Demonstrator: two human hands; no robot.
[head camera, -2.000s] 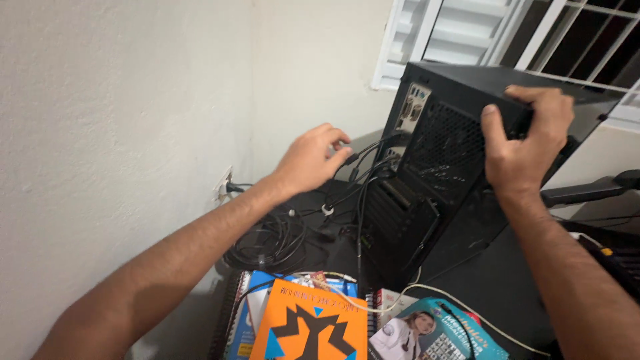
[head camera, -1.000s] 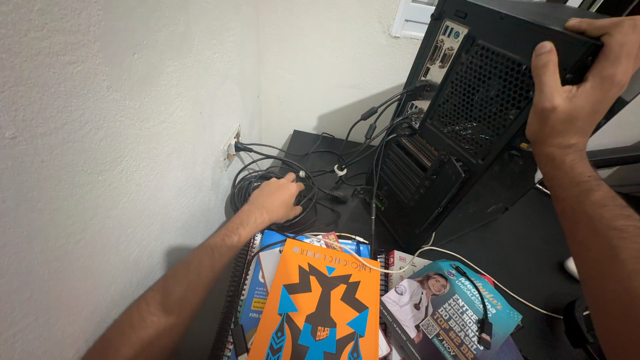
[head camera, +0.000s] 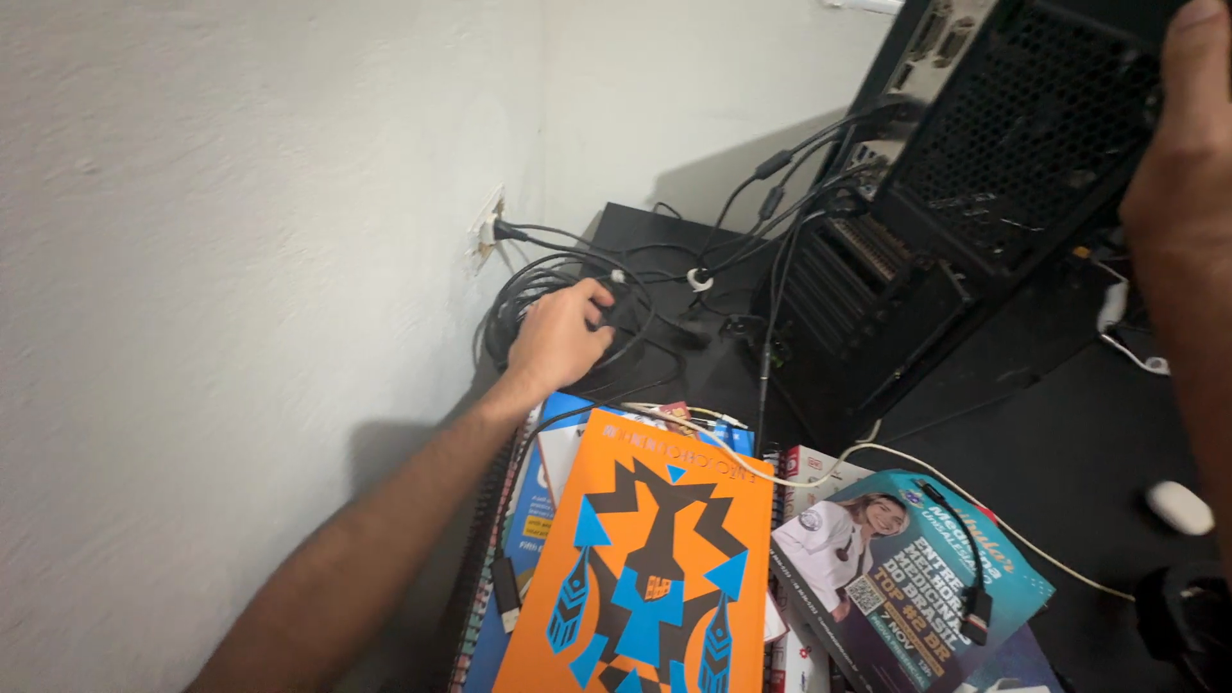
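A black desktop computer tower (head camera: 1020, 144) stands with its rear panel and plugged-in cables (head camera: 770, 183) facing me. At the right edge my right hand (head camera: 1184, 144) rests against the side of the tower, only partly in view. My left hand (head camera: 563, 337) is on a coil of black cable (head camera: 500, 308) lying on the black desk (head camera: 654, 226), its fingers curled; whether they grip a cable is hidden. A black power plug (head camera: 505, 231) sits in the wall socket just behind the coil.
An orange book (head camera: 664, 481) lies on spiral notebooks near me. Right of it, a teal printed booklet (head camera: 924, 568) carries a short adapter cable (head camera: 972, 577). A thin white cable (head camera: 1020, 539) crosses the books. Farther right is a white mouse-like object (head camera: 1180, 507). The wall borders the left.
My left hand has gone from the cables behind the tower down to the coil and stays there. My right hand remains at the tower. The view has shifted closer to the desk.
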